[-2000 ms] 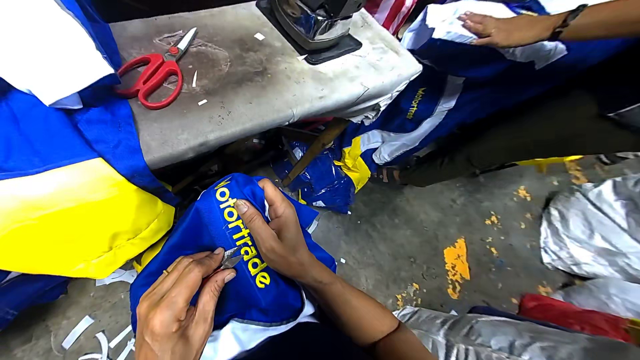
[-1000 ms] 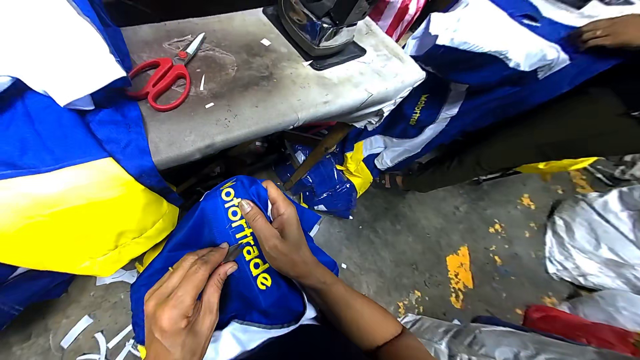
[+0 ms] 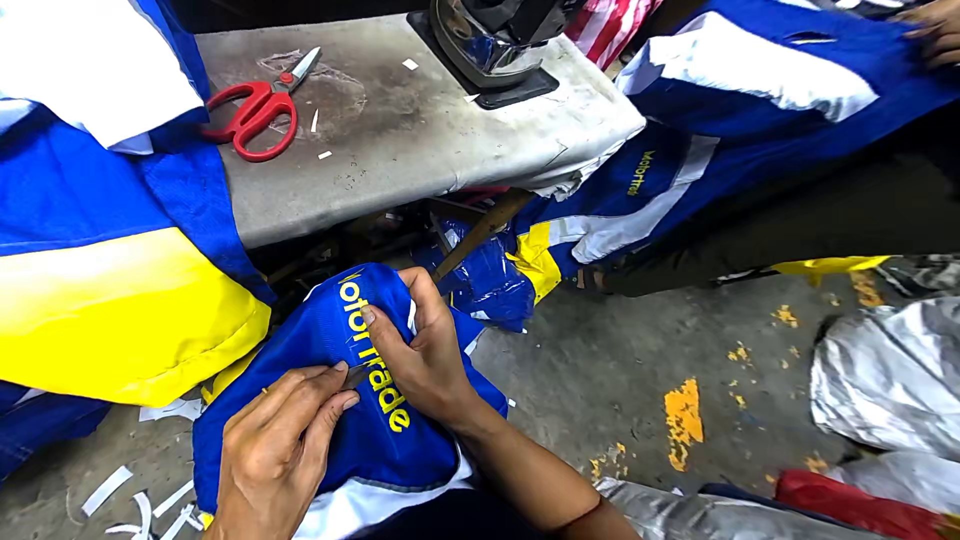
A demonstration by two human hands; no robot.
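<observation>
A blue garment (image 3: 300, 337) with raised yellow lettering lies bunched across my lap, its white part toward me. My left hand (image 3: 289, 435) pinches a small, thin metal tool (image 3: 358, 375) between thumb and forefinger, its tip at the lettering; its exact kind is unclear. My right hand (image 3: 427, 352) grips the garment's far right edge, thumb on top beside the letters, fingers underneath. Red-handled scissors (image 3: 259, 112) lie with blades nearly together on the cloth-covered table (image 3: 420, 142) beyond. A clothes iron (image 3: 495, 37) rests on a dark pad at that table's back.
Blue, white and yellow fabric (image 3: 127, 300) hangs over the table's left side. At right, a co-worker's hand (image 3: 937, 30) touches another blue and white garment (image 3: 750, 67). White scraps (image 3: 109, 487) litter the floor. Silvery sheeting (image 3: 892, 375) lies at the right, and a wooden bar (image 3: 480, 232) slants below the table.
The co-worker's hand has moved right, away from the white part of the other garment, to the view's edge. My hands stay at nearly the same place on the lettering.
</observation>
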